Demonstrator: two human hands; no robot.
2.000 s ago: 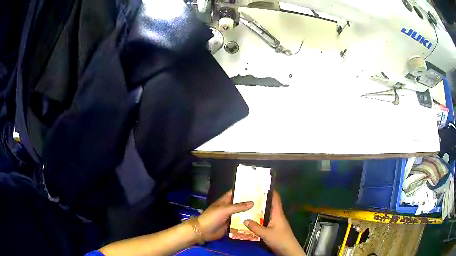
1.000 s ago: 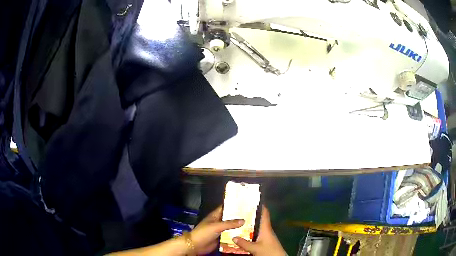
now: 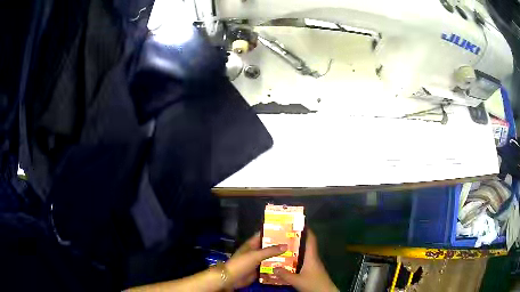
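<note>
A smartphone [image 3: 282, 228] is held upright below the table's front edge, its screen lit orange and red with small yellow patches. My left hand [image 3: 246, 266] holds its left side, with the thumb over the screen; a thin bracelet is on the wrist. My right hand [image 3: 312, 272] holds its right side, with the thumb over the lower screen. The fingers behind the phone are hidden. The lower part of my right hand is cut off by the picture's bottom edge.
Dark cloth [image 3: 199, 137] hangs over the left of the white table [image 3: 365, 148]. A JUKI sewing machine [image 3: 410, 40] stands at the back. Thin metal snips [image 3: 427, 113] lie at right. A blue crate [image 3: 436, 214] holds white and striped cloth [image 3: 482, 211]. A yellow trolley frame [image 3: 422, 251] bears cardboard [image 3: 456, 274].
The phone screen has turned from whitish to orange and red. The view has shifted a little. Both hands still hold the phone.
</note>
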